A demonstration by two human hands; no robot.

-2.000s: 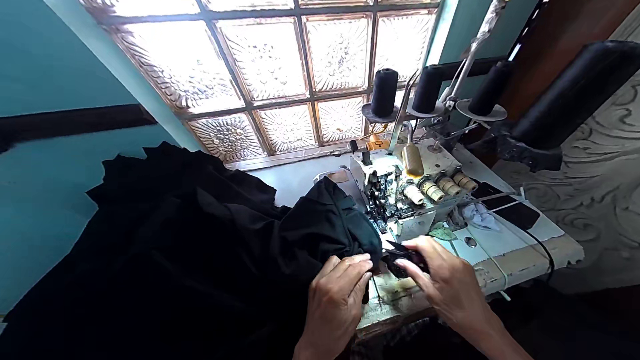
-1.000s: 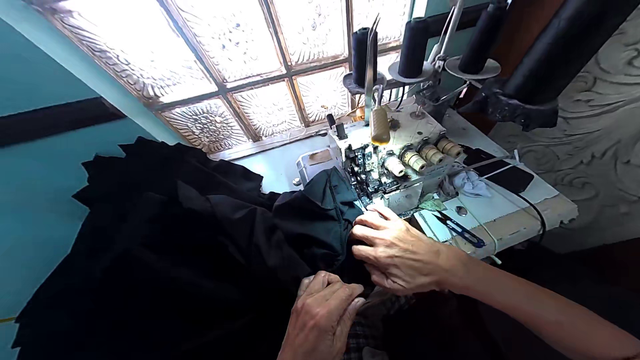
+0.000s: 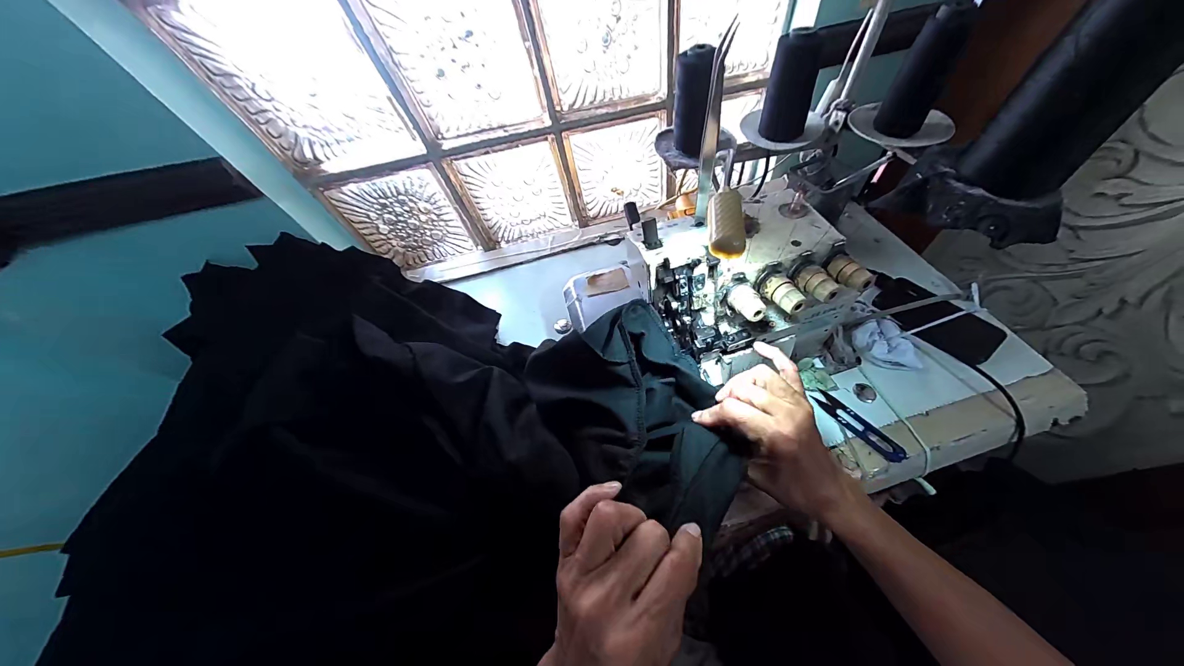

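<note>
Dark fabric [image 3: 592, 398] with a stitched seam lies bunched in front of an overlock sewing machine [image 3: 768, 231], and more of it spreads out to the left. My left hand [image 3: 624, 573] grips the fabric's near edge, low in the middle of the view. Higher and to the right, my right hand [image 3: 772, 425] pinches the same fabric close beside the machine's needle area, its index finger pointing up. Folds hide the fingertips in part. Blue thread snips [image 3: 858, 425] rest on the table right of my right hand. Tweezers [image 3: 717, 120] stand upright on the machine.
Cones of dark thread [image 3: 791, 88] stand behind the machine. A thick black lamp arm or tube [image 3: 1027, 120] slants in at the upper right. On the table's right side lie a black phone-like flat object [image 3: 934, 319] and a crumpled white cloth [image 3: 885, 344]. A glass-block window [image 3: 518, 120] is behind.
Two seconds ago both hands were close together at the fabric by the machine's front. Now they are apart, with the fabric between them. The snips, hidden then, have come into sight.
</note>
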